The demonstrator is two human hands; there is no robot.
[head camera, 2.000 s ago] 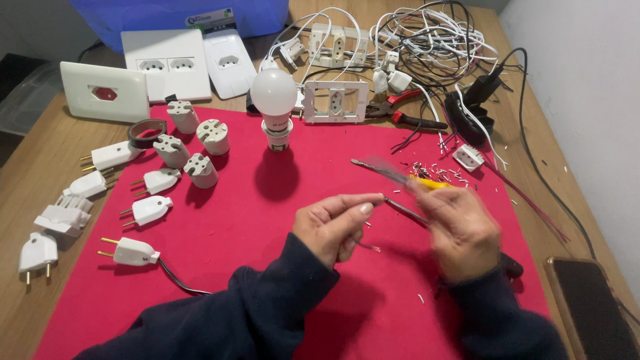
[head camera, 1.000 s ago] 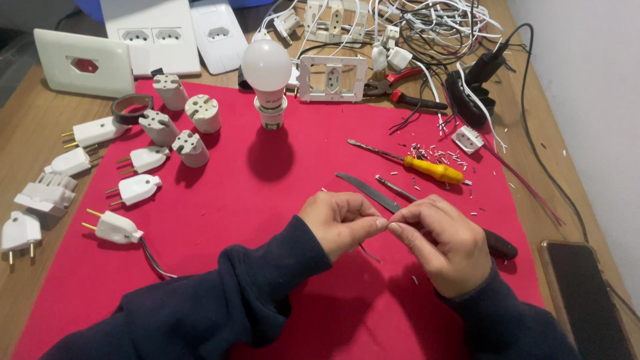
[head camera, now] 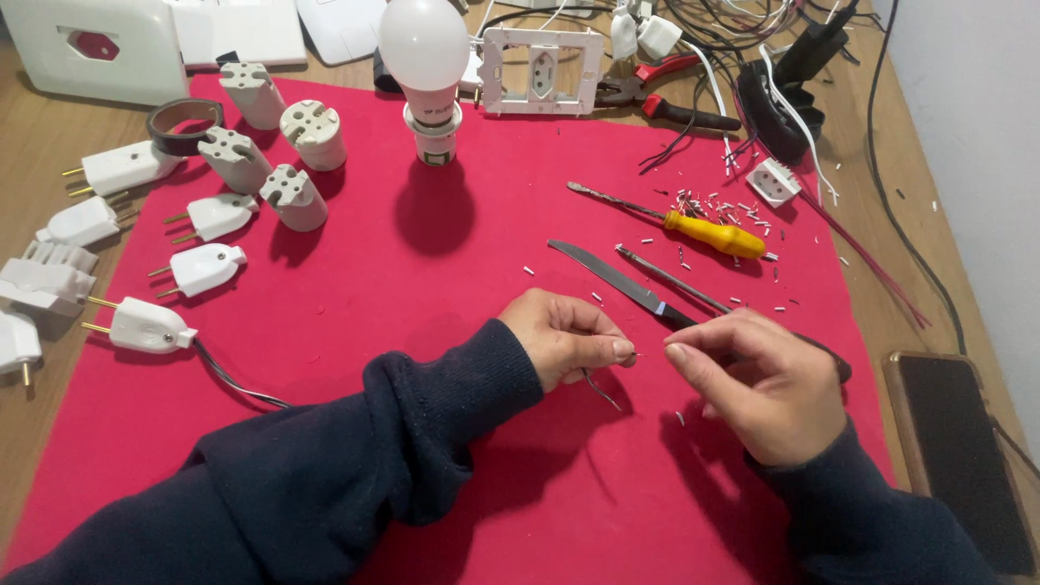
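My left hand (head camera: 569, 341) pinches a thin dark electrical wire (head camera: 603, 392) over the red mat (head camera: 520, 504); a fine bare end pokes out past the thumb tip. My right hand (head camera: 756, 382) is just right of that end, thumb and forefinger close together; whether anything is between them cannot be told. Beyond it lie a knife (head camera: 609, 279), its handle partly hidden by the hand, and a screwdriver with a metal shaft (head camera: 674, 280). A yellow-handled screwdriver (head camera: 715, 236) rests farther back. At left, a white plug (head camera: 153, 327) has a black and white cord running under my left sleeve.
Several white plugs (head camera: 207, 268) and lamp sockets (head camera: 292, 197) stand at left. An LED bulb (head camera: 424, 49) stands upright at the back. Red-handled pliers (head camera: 650, 89), a socket frame (head camera: 540, 73) and tangled cables are behind. Wire scraps (head camera: 723, 210) lie at right, a phone (head camera: 951, 447) at the right edge.
The knife was in my right hand two seconds ago; it now lies on the mat. My right fingers, touching the left ones a second ago, are now apart from them. The view has moved closer.
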